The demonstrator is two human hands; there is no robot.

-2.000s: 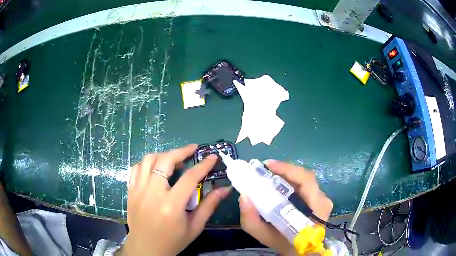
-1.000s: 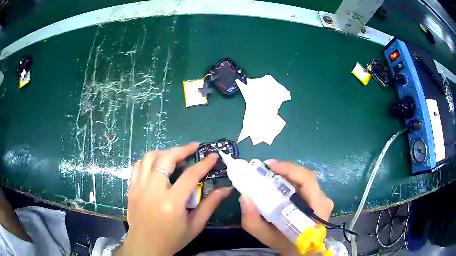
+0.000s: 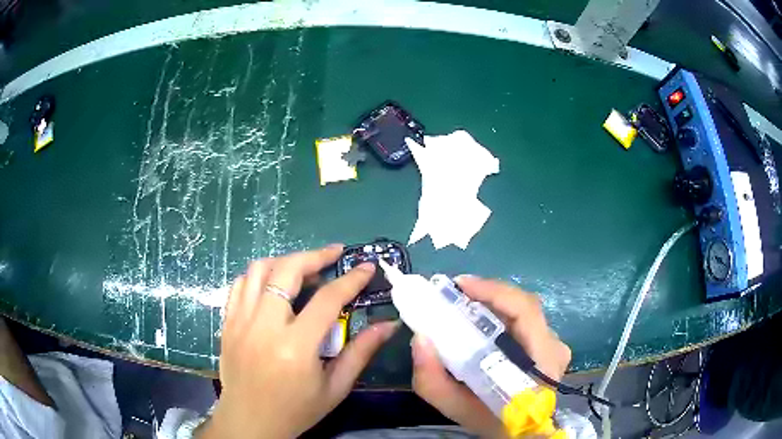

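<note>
A black device housing [image 3: 383, 257] with small shiny parts lies near the front edge of the bench. My left hand [image 3: 291, 330] holds it, fingertips on its left edge and inside it. A battery with yellow edges [image 3: 336, 334] shows partly under my left hand. My right hand [image 3: 489, 343] grips a white glue syringe [image 3: 442, 321] with a yellow cap [image 3: 532, 413]. The syringe's narrow tip is over the inside of the housing; whether it touches cannot be told. A thin black cable runs along the barrel.
Another housing [image 3: 388, 134] with a battery [image 3: 336, 160] lies ahead, beside white paper [image 3: 453, 187]. Housings with batteries lie far left [image 3: 42, 120] and right [image 3: 650, 127]. A blue-fronted controller [image 3: 705, 184] with a pale hose [image 3: 645, 287] stands right. A metal rail [image 3: 360, 14] borders the green bench [image 3: 231, 171].
The housings and paper ahead have shifted very slightly right in the picture. The syringe tip has moved slightly right over the held housing. Both hands keep their grip.
</note>
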